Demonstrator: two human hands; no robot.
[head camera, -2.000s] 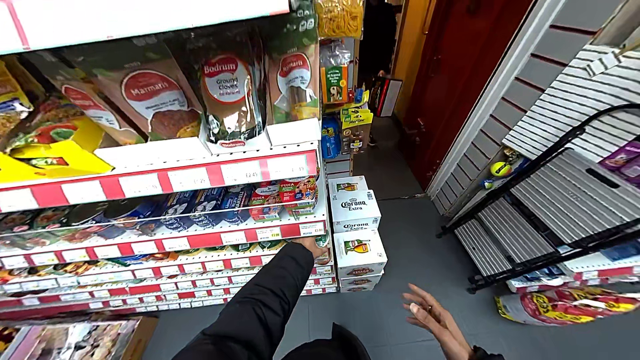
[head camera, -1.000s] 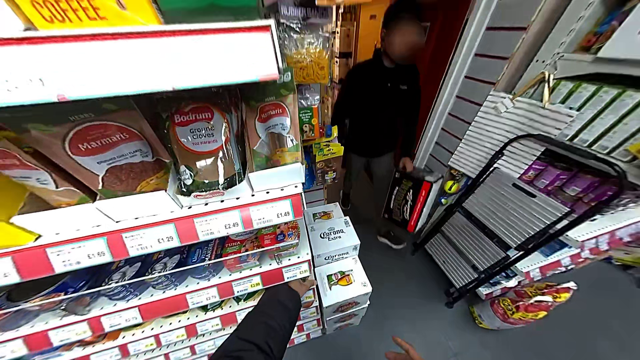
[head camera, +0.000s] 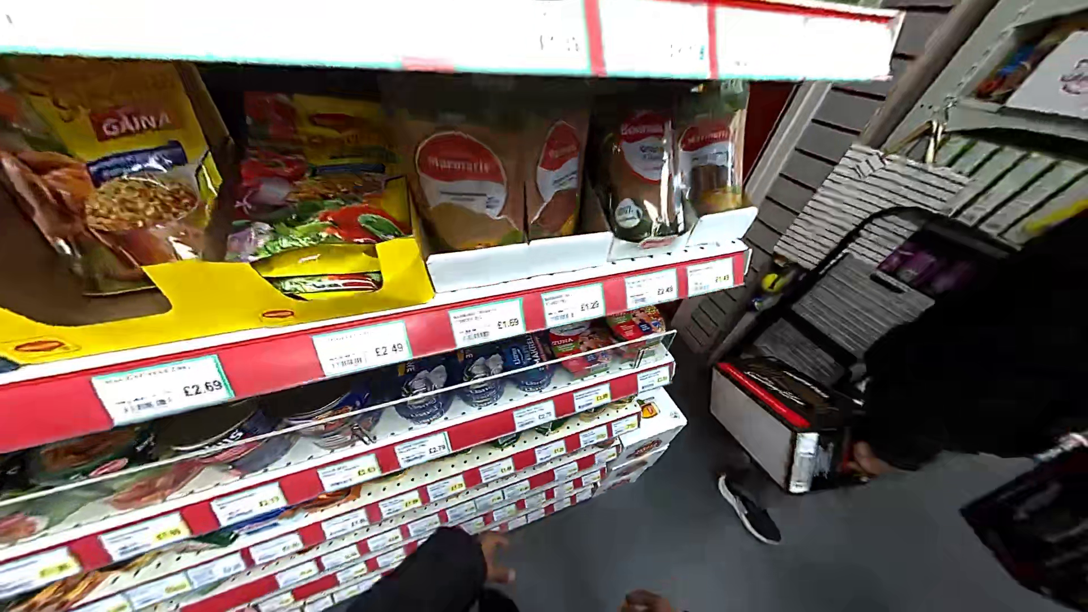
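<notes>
Low in the head view, beside the bottom shelves, my left hand (head camera: 495, 557) extends from a black sleeve, fingers apart and nothing visible in it. Only part of my right hand (head camera: 646, 602) shows at the bottom edge, and its fingers are mostly cut off. The red-and-white shelf edge (head camera: 442, 327) with price labels runs above my left hand. On the shelf stand Marmaris pouches (head camera: 463, 191), a Bodrum pouch (head camera: 642, 183) and yellow Maggi packets (head camera: 340, 187). Blue cans (head camera: 425, 391) and red tuna packs (head camera: 582, 344) sit one shelf lower.
A person in black (head camera: 977, 348) stands close at the right, one hand at a black, red and white box (head camera: 765, 425); a dark item (head camera: 1037, 527) is low right. Behind is a folded step ladder (head camera: 807, 314). Corona cartons (head camera: 650, 425) stand at the shelf end on the grey floor (head camera: 586, 552).
The other person has come from the doorway to the right side with the box. My left hand has left the lower shelf edge by the cartons. The view has swung left along the shelves.
</notes>
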